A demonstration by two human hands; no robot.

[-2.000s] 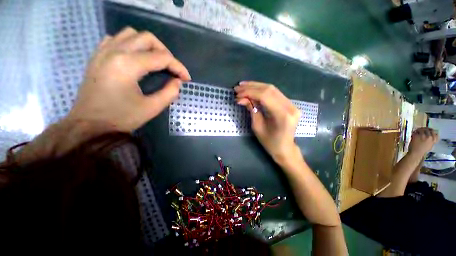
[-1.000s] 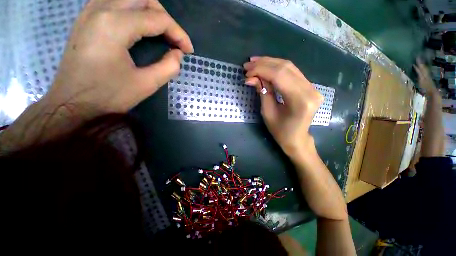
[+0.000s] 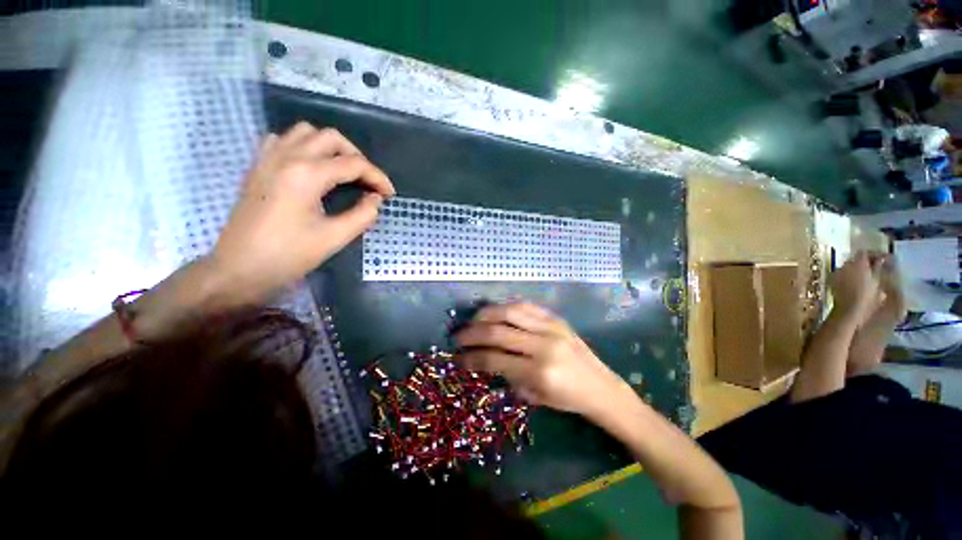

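The perforated plate point(image 3: 496, 248), a narrow translucent strip with rows of round holes, lies flat on the dark green mat. My left hand point(image 3: 301, 206) pinches its upper left corner between thumb and fingertips. A small white spot shows near the plate's upper edge. My right hand point(image 3: 527, 348) is over the upper right edge of the pile of wired components point(image 3: 443, 417), a tangle of red leads with white and gold ends. Its fingers are curled and blurred, and I cannot tell whether they touch or hold a component.
Shiny perforated sheets point(image 3: 137, 158) overlap at the left. An open cardboard box point(image 3: 754, 322) stands on a tan cardboard surface point(image 3: 728, 216) at the right. A small yellow loop point(image 3: 673, 295) lies on the mat's right side. Another person's hands point(image 3: 870, 285) are at the far right.
My right hand has moved off the plate down to the component pile. My left hand stays at the plate's corner. The whole plate now shows, and the camera view has shifted.
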